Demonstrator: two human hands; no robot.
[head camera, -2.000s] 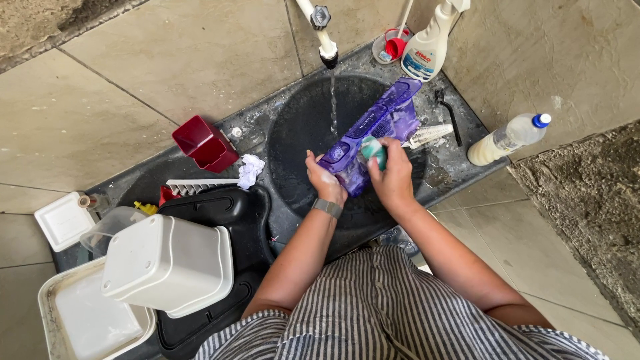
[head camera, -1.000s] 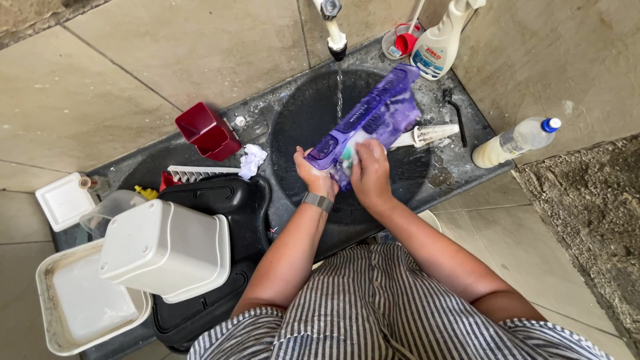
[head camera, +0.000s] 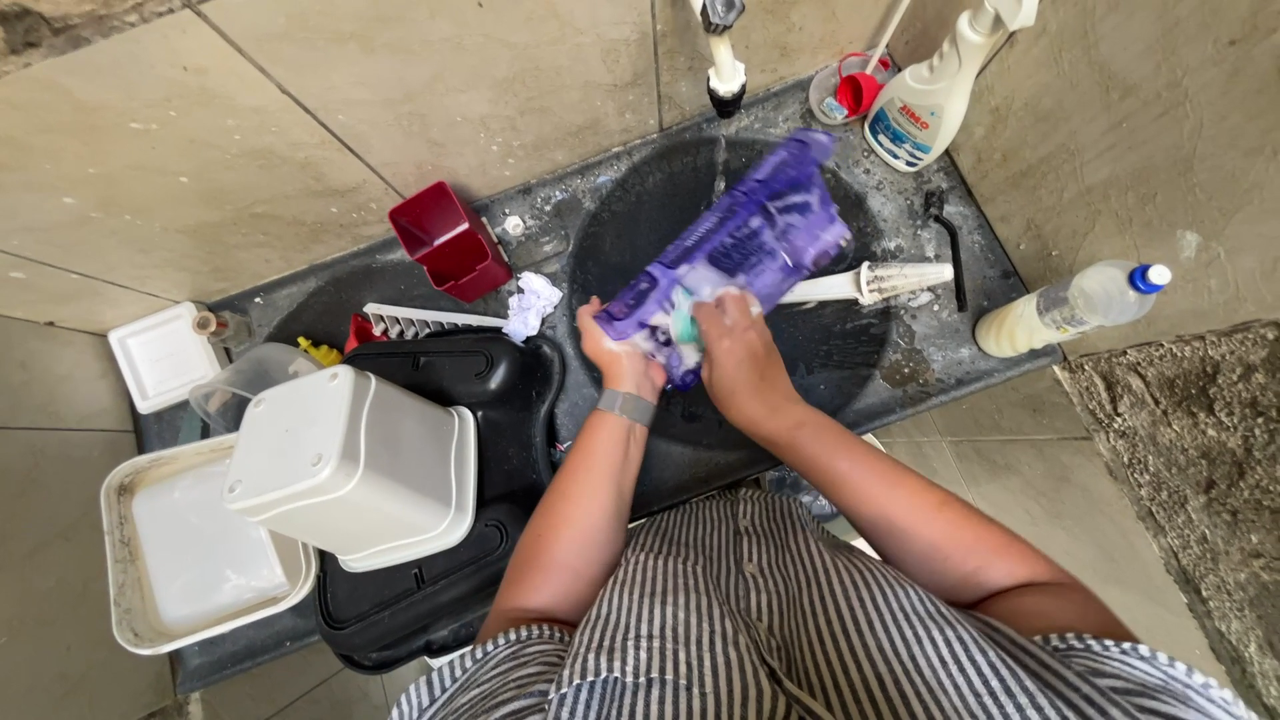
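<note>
A purple plastic object, perhaps a packet or container (head camera: 740, 240), is tilted over the dark round sink basin (head camera: 620, 210), with white suds on its surface. My left hand (head camera: 622, 358) grips its lower left end; a grey band circles that wrist. My right hand (head camera: 745, 365) presses a greenish sponge (head camera: 686, 318) against its lower part, and the fingers partly cover the sponge. Behind it a thin stream of water falls from the faucet (head camera: 726, 85). A white plastic utensil (head camera: 880, 284) lies across the basin's right rim, partly hidden by the purple object.
At the left stand a white square container (head camera: 350, 470), a white tray (head camera: 120, 560), black plastic trays (head camera: 400, 600) and a dark red holder (head camera: 450, 240). Crumpled paper (head camera: 532, 305) lies near the basin. Rightward are a spray bottle (head camera: 930, 100), a blue-capped bottle (head camera: 1070, 305) and a black hook-shaped piece (head camera: 950, 245).
My right hand has shifted over the purple object's surface with the sponge. The purple object stays in my left hand, and its tilt has varied slightly.
</note>
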